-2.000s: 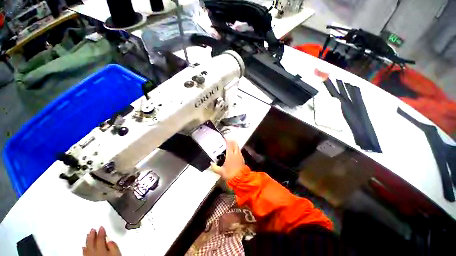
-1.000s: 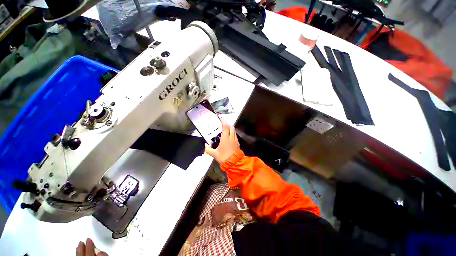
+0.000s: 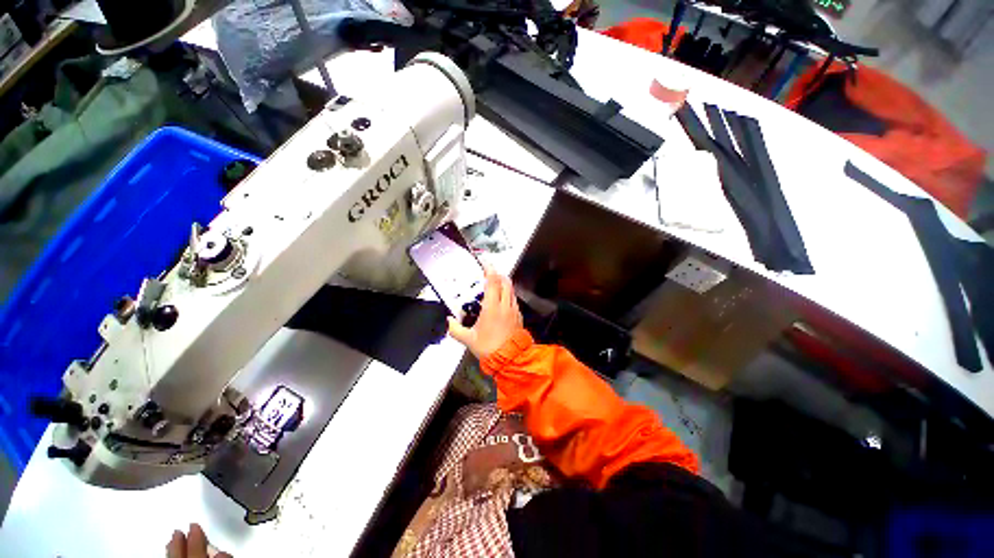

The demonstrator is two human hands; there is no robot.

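My right hand [image 3: 491,322], in an orange sleeve, holds a smartphone [image 3: 447,268] with a lit screen beside the right end of the sewing machine arm [image 3: 294,240]. My left hand [image 3: 194,544] is cut off by the bottom edge; only fingertips show on the white table, so its grip cannot be seen. A black fabric strip [image 3: 376,324] lies flat under the machine arm, just left of the phone. The metal machine bed [image 3: 311,409] has no fabric at the needle area.
A blue bin [image 3: 104,234] stands behind the machine. A side table [image 3: 643,213] holds a stack of black pieces [image 3: 567,125] and long black strips [image 3: 763,202]. Small grey items [image 3: 485,232] lie near the phone. Orange bundles [image 3: 905,131] are beyond.
Since two seconds ago the view has shifted, so the machine appears larger and further left. My right hand still holds the phone. Less of my left hand shows. The last second is nearly still.
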